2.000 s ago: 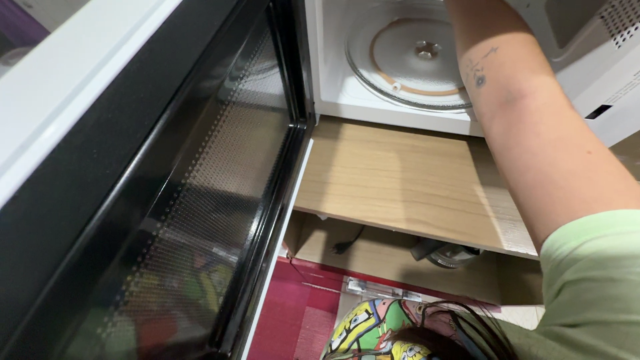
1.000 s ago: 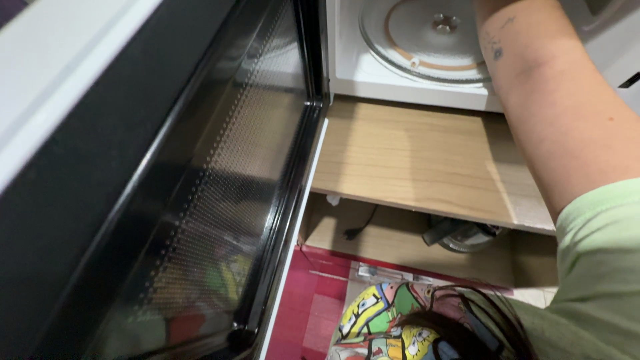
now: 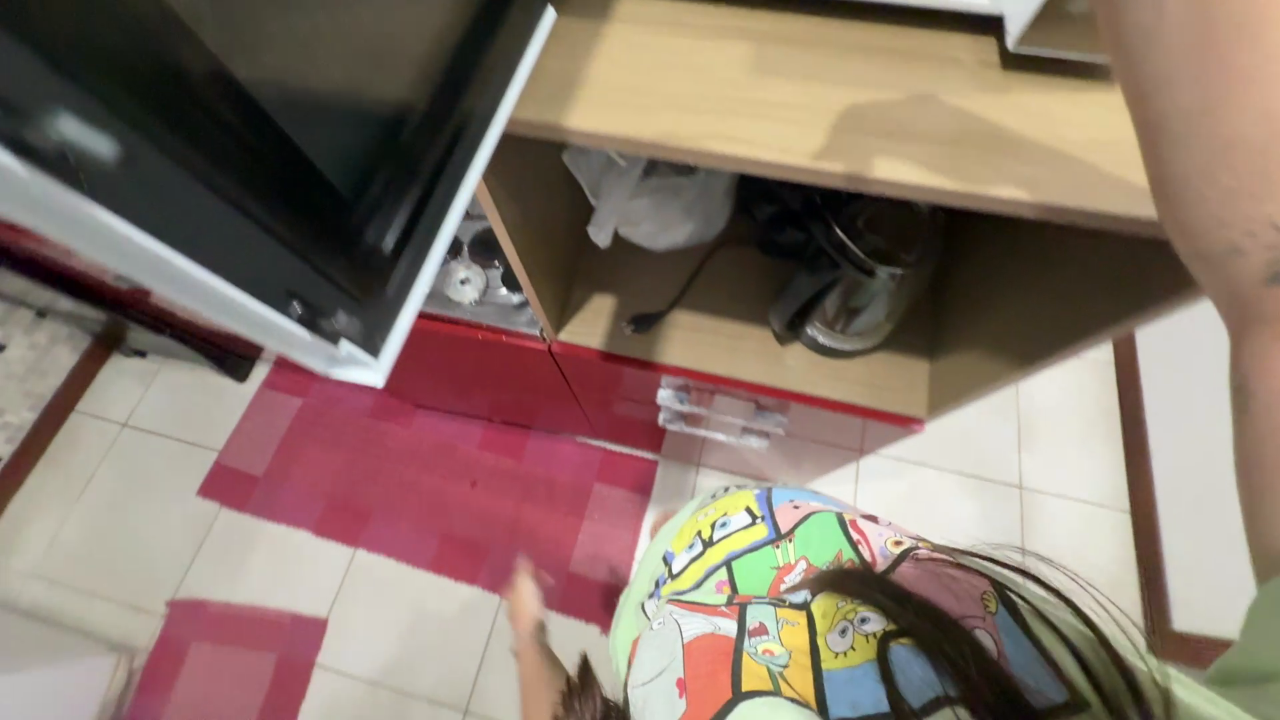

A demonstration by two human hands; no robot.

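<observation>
The microwave's door stands open at the upper left, black inside with a white edge. At the top, the base of the white microwave rests on a wooden cabinet top. My left hand hangs low over the floor, blurred, with nothing seen in it. My right forearm reaches up along the right edge, and its hand is beyond the top of the view. In the open shelf below are a metal kettle, a white plastic bag and a black power cord with a plug.
Red cabinet fronts with a clear handle run below the shelf. A pink and red checkered mat lies on white floor tiles, with another mat at the lower left. Metal items sit in the left compartment.
The view has swung down, and the microwave's inside and glass turntable have left it. My left hand has come into view at the bottom.
</observation>
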